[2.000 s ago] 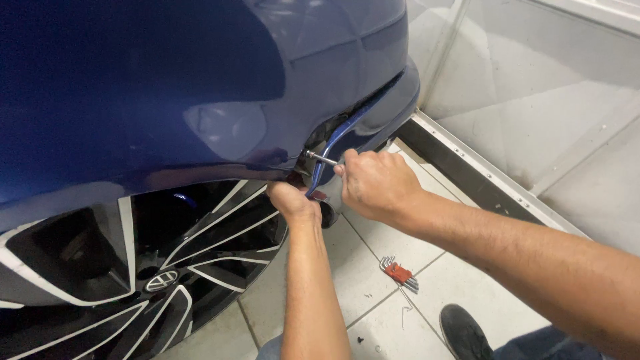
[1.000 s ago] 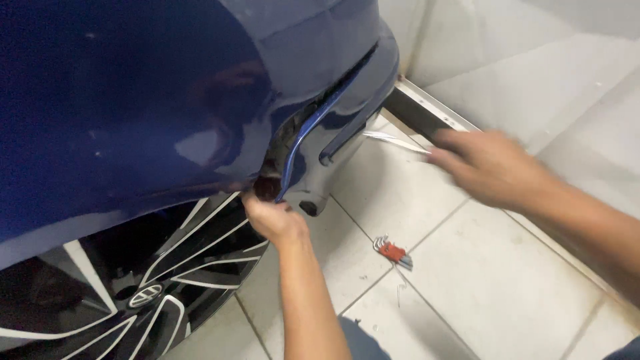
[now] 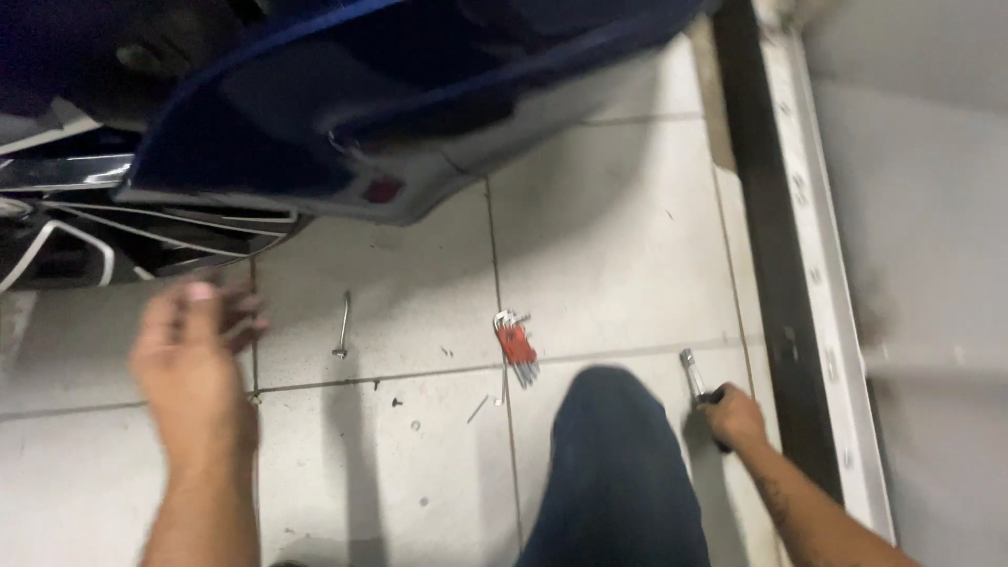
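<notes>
My right hand [image 3: 734, 417] is closed on the dark handle of a ratchet wrench [image 3: 693, 374], low over the tiles at the right. My left hand [image 3: 193, 323], blurred, is raised below the car's wheel [image 3: 150, 232] with its fingers loosely apart and nothing seen in it. Above both hands is the blue car bumper [image 3: 315, 118], its lower edge near the wheel. A hex key set in a red holder [image 3: 516, 346] lies on the floor between the hands. Left of it lies a thin metal L-shaped tool [image 3: 344, 324].
Several small screws or washers [image 3: 397, 402] and a thin metal rod [image 3: 477, 409] lie scattered on the white floor tiles [image 3: 378, 472]. My knee in blue trousers [image 3: 622, 457] rises at lower centre. A dark strip and a metal rail [image 3: 815, 276] run along the wall at right.
The view has swung down to the floor. My left hand has let go of the bumper's edge, where it was before. The right hand, at the bumper two seconds ago, is away from it, low at the right.
</notes>
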